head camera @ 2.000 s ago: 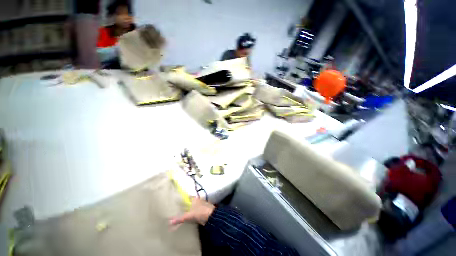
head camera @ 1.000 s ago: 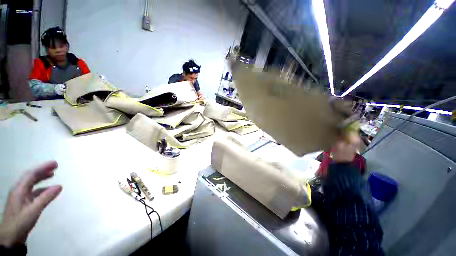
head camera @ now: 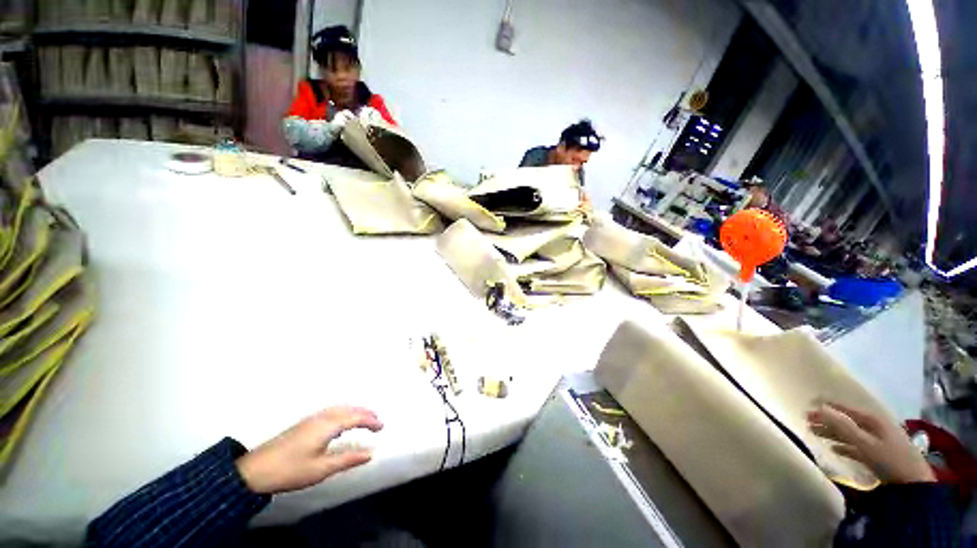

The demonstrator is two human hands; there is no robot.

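Observation:
A beige tote bag [head camera: 718, 444] lies on the metal-topped cabinet at the right. A second beige bag [head camera: 787, 369] lies against its far side, with yellow edging near its lower end. My right hand [head camera: 862, 439] rests on this second bag, fingers spread over its panel; I cannot tell whether it grips it. My left hand [head camera: 311, 450] is empty above the table's front edge, thumb and fingers apart.
The white table [head camera: 236, 321] holds a bag pile [head camera: 536, 252], snips with a dark cord [head camera: 439, 369], a small block [head camera: 493, 386] and a tool pot [head camera: 504, 303]. More bags [head camera: 38, 310] are stacked left. Two people sit behind. An orange fan [head camera: 753, 238] stands right.
The bag raised in my right hand a second ago is now down beside the other bag on the cabinet. My left hand is further right in the picture. The view has turned left.

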